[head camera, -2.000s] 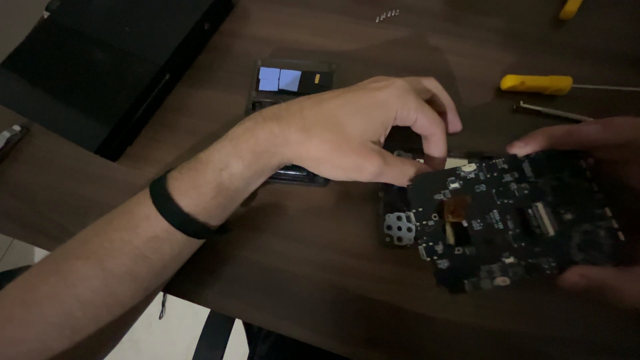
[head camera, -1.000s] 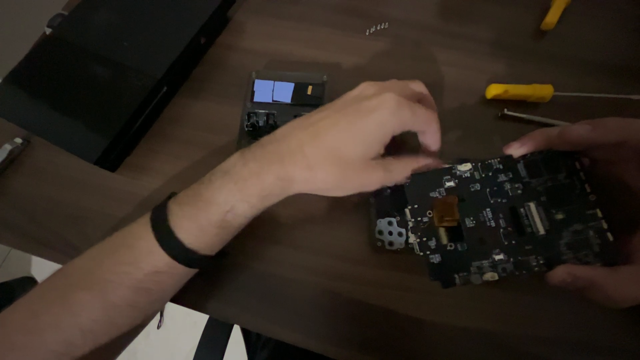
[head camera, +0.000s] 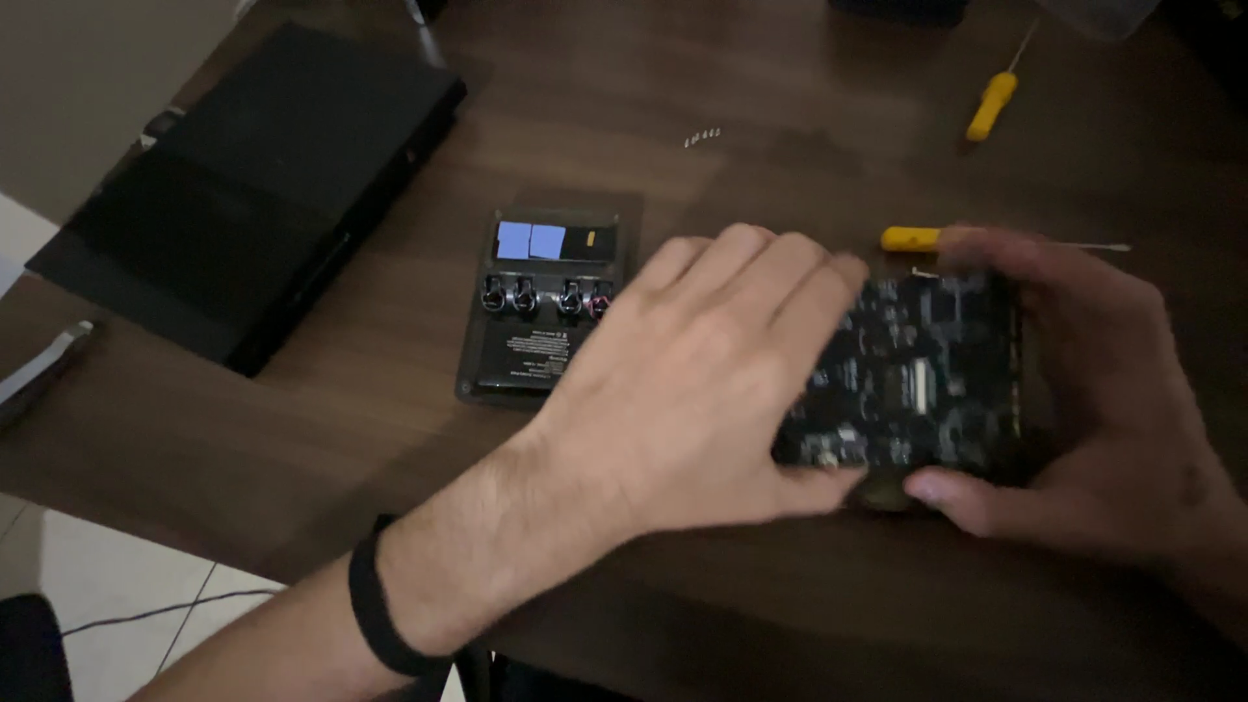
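Note:
A black circuit board [head camera: 916,380], blurred, is between my two hands above the dark table. My right hand [head camera: 1102,390] grips its right part, with the thumb at the lower edge and the fingers at the upper edge. My left hand [head camera: 702,380] covers the board's left end, its thumb at the lower edge and its fingers at the top. Left of my left hand lies an opened black device housing [head camera: 526,336] with blue pads, round parts and a printed battery; the hand hides its right side.
A large flat black box [head camera: 263,175] lies at the left. A yellow-handled screwdriver [head camera: 912,239] lies just behind the board, and another [head camera: 994,102] farther back. Several small screws [head camera: 702,136] form a row near the back. A metal tool [head camera: 49,361] sits at the left edge.
My left hand has moved from above the board's upper left corner to around its left end. The perforated metal part seen beside the board is now hidden. The view has shifted slightly.

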